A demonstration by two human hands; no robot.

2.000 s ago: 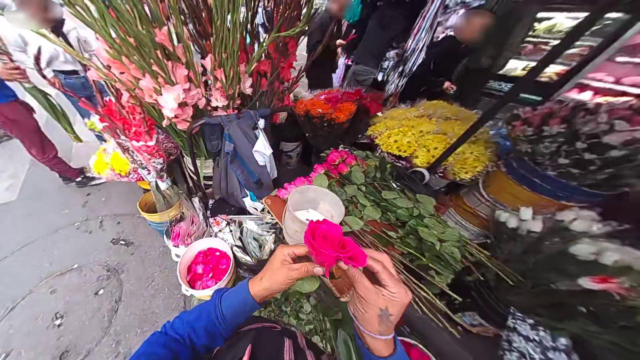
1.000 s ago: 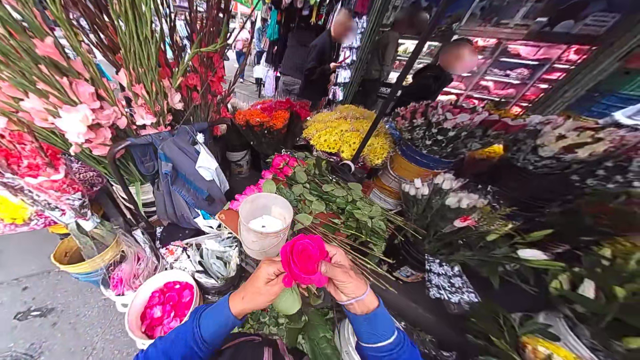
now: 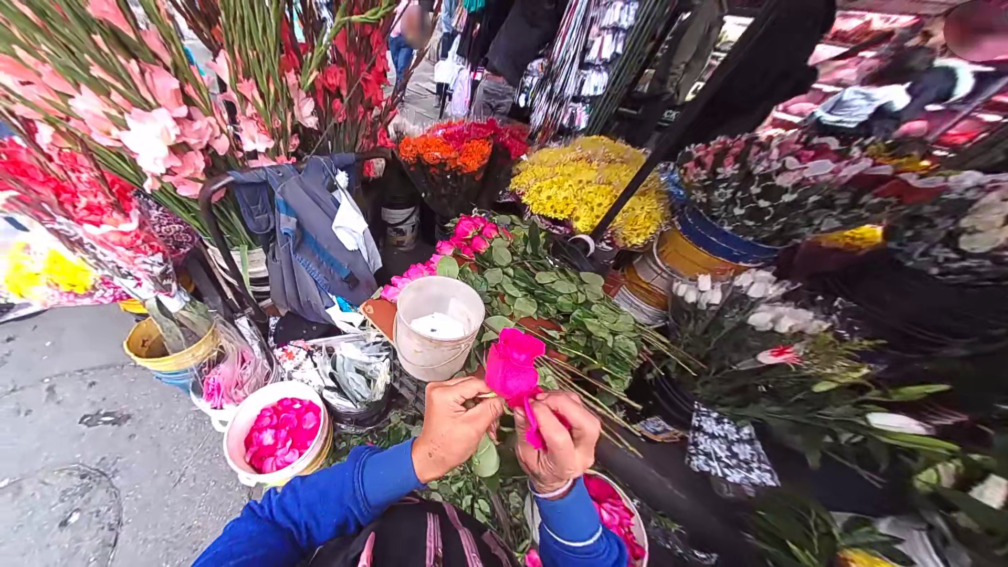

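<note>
A magenta rose is upright between my two hands, in front of a white plastic bucket. My left hand pinches the rose just under its bloom. My right hand, with a thin band at the wrist, holds a magenta petal that hangs below the bloom; whether it is still attached I cannot tell. Behind the hands lie rose stems with green leaves and pink blooms. A bucket of pink petals stands at the left, and another petal bucket is partly hidden by my right sleeve.
A grey-blue backpack hangs on a dark metal frame. Yellow flowers, orange flowers and tall gladioli stand behind. White flowers are at the right. A yellow bucket stands on the pavement.
The rose has gone from facing up to standing more upright, turned sideways. My right hand now has a petal low beside the bloom. The view has shifted.
</note>
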